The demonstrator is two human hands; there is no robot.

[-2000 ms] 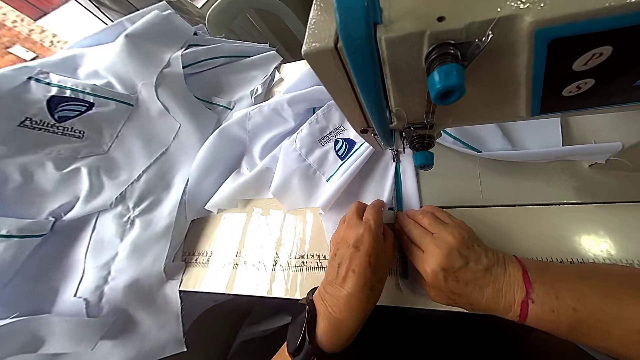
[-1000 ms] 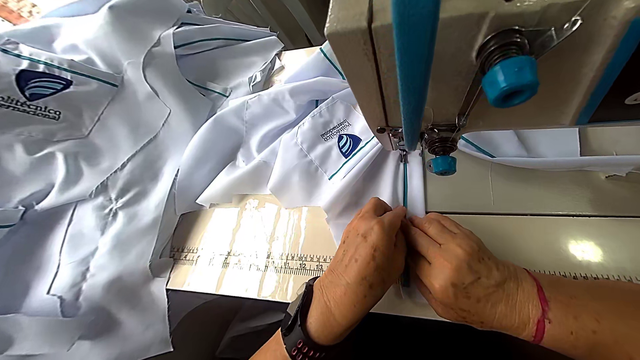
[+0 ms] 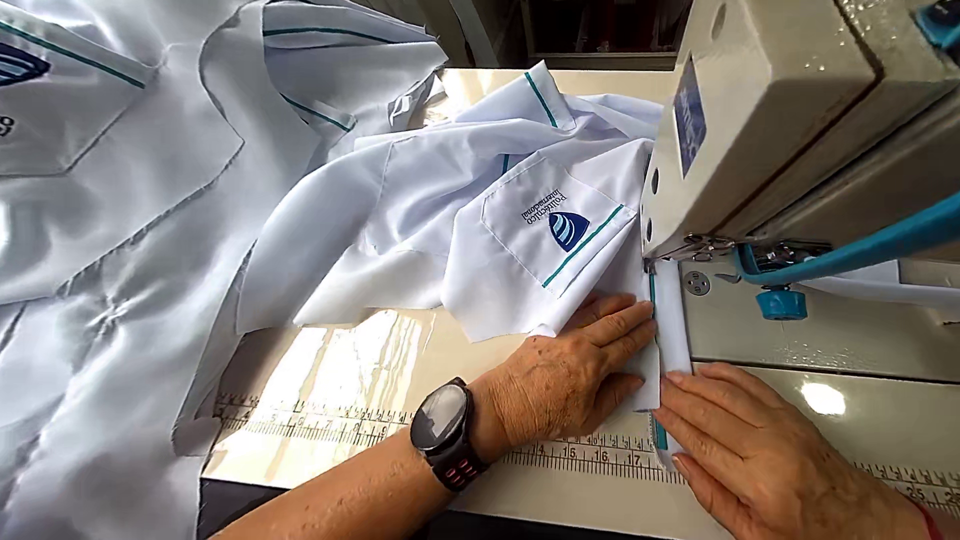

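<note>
A white garment piece [image 3: 405, 195] with an embroidered pocket [image 3: 555, 225] lies left of the needle area of a sewing machine [image 3: 780, 112]. Its edge, a white folded strip with teal piping [image 3: 671, 322], runs from beneath the presser foot [image 3: 656, 264] toward me. My left hand [image 3: 562, 367], wearing a black watch [image 3: 442, 420], rests flat on the cloth just left of the piping, fingertips close to it. My right hand [image 3: 757, 442] presses the near end of the strip with fingers extended; its fingertips touch the strip's right edge. The needle tip is too small to make out.
More white garment pieces [image 3: 150, 285] with teal trim spread over the left side. A printed ruler scale [image 3: 600, 454] runs along the front of the machine table [image 3: 360, 450]. A blue guard [image 3: 862, 247] and blue knob [image 3: 781, 304] sit right of the presser foot.
My hands have gone from pinching the strip close together to lying apart, fingers extended on either side of the piping. The view has shifted, showing the machine head from another angle.
</note>
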